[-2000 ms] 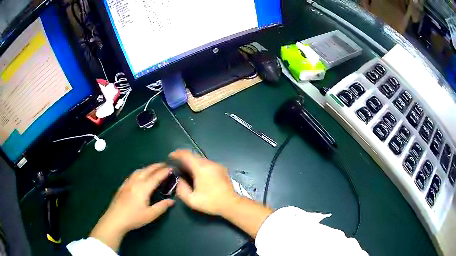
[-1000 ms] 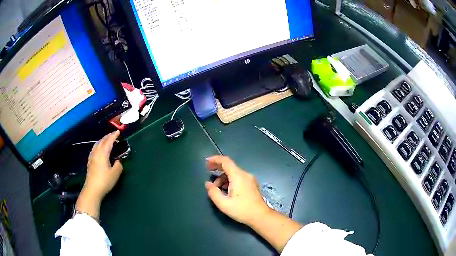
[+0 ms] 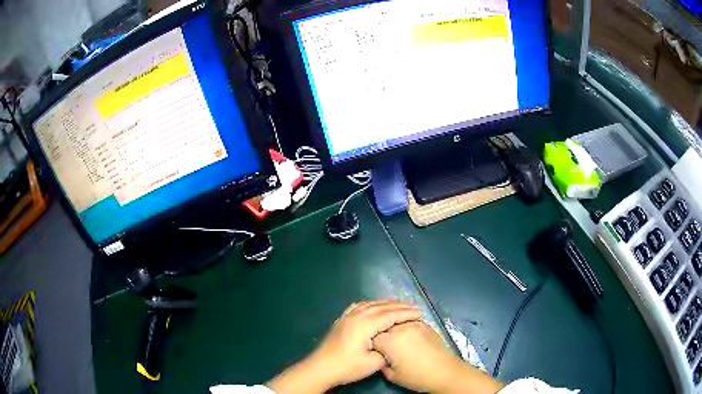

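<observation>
Two small black watch bodies sit on the ends of white cables on the green bench: the left watch body (image 3: pixel 258 246) below the left monitor and the right watch body (image 3: pixel 342 225) near the blue-grey object. My left hand (image 3: pixel 350 346) and my right hand (image 3: pixel 419 354) are clasped together over the mat at the lower middle, with fingers overlapping. Their palms are hidden, so I cannot tell if anything is inside. Neither hand touches the two watch bodies.
Two monitors (image 3: pixel 456 139) stand behind, with a red and white block (image 3: pixel 279 188) between them. A black scanner (image 3: pixel 573 265) and a thin stick (image 3: pixel 495 263) lie right. Another scanner (image 3: pixel 156 335) is at left. The watch tray (image 3: pixel 627 269) is far right, beyond the green pack (image 3: pixel 571 171).
My left hand has left the left watch body and joined my right hand. The dark thing seen at my right hand is no longer visible. The view has swung left.
</observation>
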